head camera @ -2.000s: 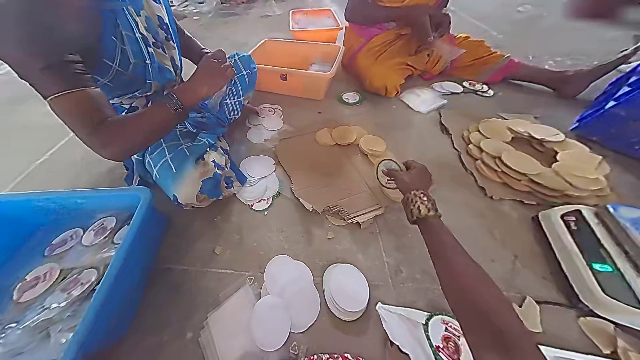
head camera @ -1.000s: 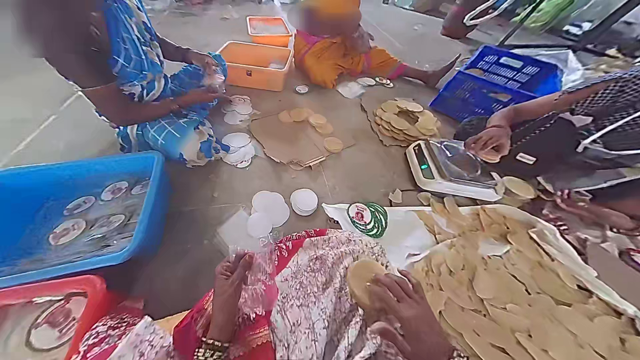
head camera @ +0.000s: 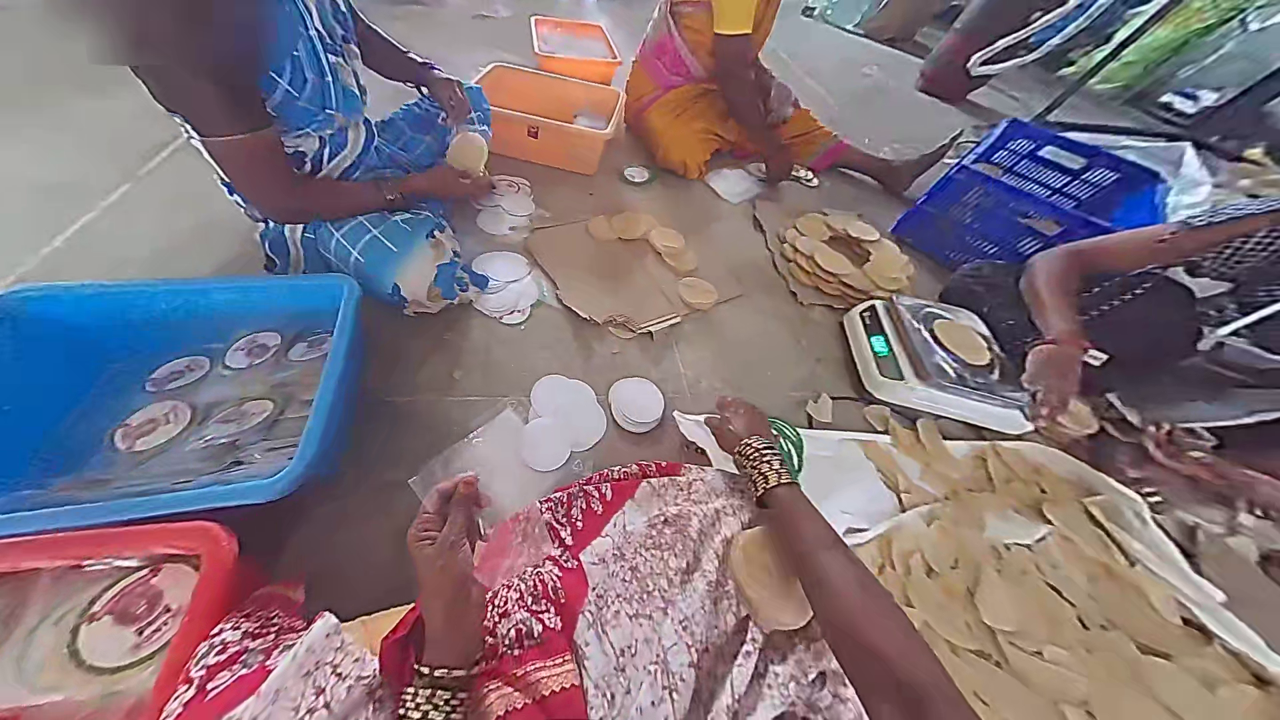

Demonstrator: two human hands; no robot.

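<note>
My left hand (head camera: pixel 447 560), low and left of centre, pinches a clear plastic bag (head camera: pixel 515 545) between thumb and fingers. My right hand (head camera: pixel 740 425) reaches to the stack of green-rimmed round labels (head camera: pixel 789 448) on the white cloth (head camera: pixel 850 490); whether its fingers grip one is hidden. A stack of thin tan discs (head camera: pixel 768 580) rests on my lap, partly under my right forearm. Ahead of my lap, white paper discs (head camera: pixel 566 412) lie beside and partly over flat clear bags (head camera: pixel 480 455), with a neat stack of white discs (head camera: pixel 636 402) to their right.
A blue tub (head camera: pixel 340 390) and a red tub (head camera: pixel 215 570) of packed discs stand left. Broken tan pieces (head camera: pixel 1050 580) cover the cloth at right. Beyond are a scale (head camera: pixel 880 365), cardboard (head camera: pixel 570 265), orange tubs (head camera: pixel 540 130), a blue crate (head camera: pixel 1030 200) and several seated people.
My right hand has moved off the tan discs on my lap and forward to the green-rimmed labels. My left hand still holds clear plastic. A co-worker at left now holds a tan disc.
</note>
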